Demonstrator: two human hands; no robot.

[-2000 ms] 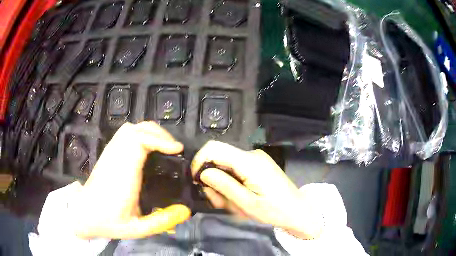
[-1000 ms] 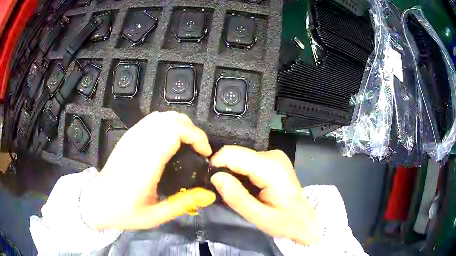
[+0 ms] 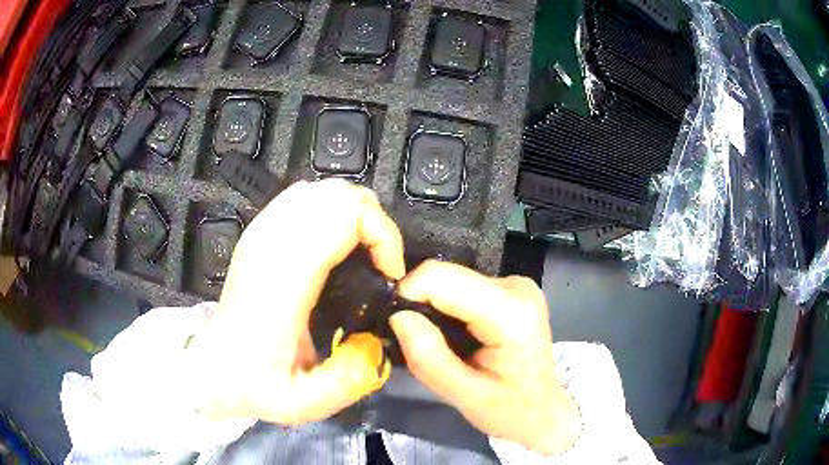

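My left hand [image 3: 291,300] holds a black smartwatch body [image 3: 344,304] close to my body, with an orange finger cot [image 3: 362,356] on the thumb. My right hand [image 3: 482,341] pinches a black strap [image 3: 445,329] between thumb and fingers at the watch's right edge. My fingers hide most of the strap and the joint. In front lies the dark grey foam tray [image 3: 389,118], with black watch bodies such as this one [image 3: 435,165] in square pockets.
Tangled black straps [image 3: 86,154] cover the tray's left side. A pile of ridged black straps [image 3: 591,150] lies right of the tray, beside clear plastic bags [image 3: 727,173]. A red edge [image 3: 20,73] is at far left. A red object [image 3: 725,354] stands at lower right.
The tray and strap pile have shifted in view. Both hands moved slightly right from two seconds ago. The strap, earlier curled in my right hand, now meets the watch's edge. The left thumb is more bent.
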